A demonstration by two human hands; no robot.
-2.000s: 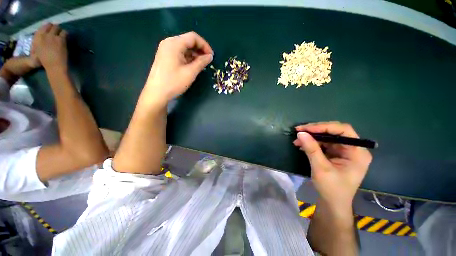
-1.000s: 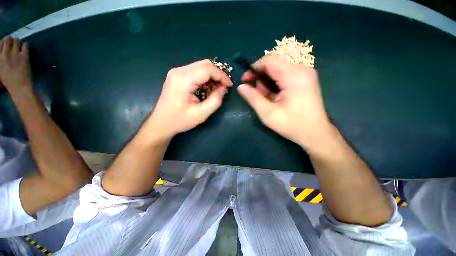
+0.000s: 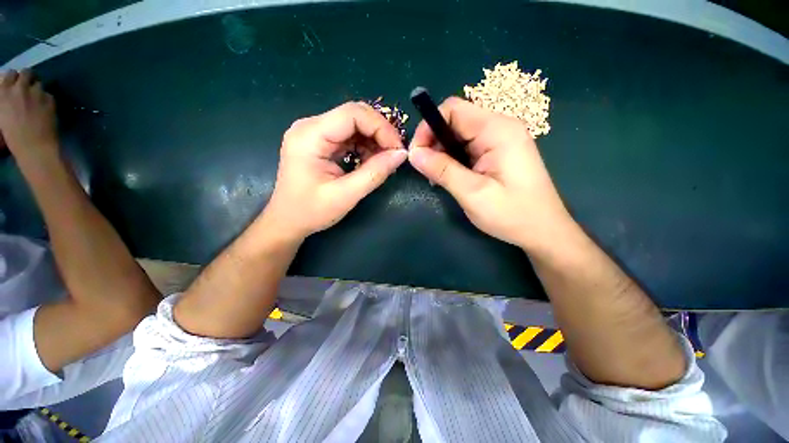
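My left hand (image 3: 333, 173) and my right hand (image 3: 484, 169) meet at the fingertips over the dark green work surface. A tiny pale bit shows between the touching fingertips; it is too small to identify. My right hand also holds black tweezers (image 3: 437, 121), their blunt end pointing up and away. The pile of small dark and pale parts (image 3: 394, 115) lies behind my left hand and is partly hidden by it. The pile of small cream pieces (image 3: 510, 93) lies beyond my right hand, which is close to its near edge.
Another person's bare forearm and hand (image 3: 30, 117) rest at the far left. A pale curved rail (image 3: 259, 9) runs along the far side of the green surface (image 3: 640, 190). Yellow-black floor tape (image 3: 535, 338) shows below the near edge.
My right hand has moved left and away from me, with the tweezers turned upward, to meet my left hand. My left hand has moved slightly nearer and now partly covers the dark pile.
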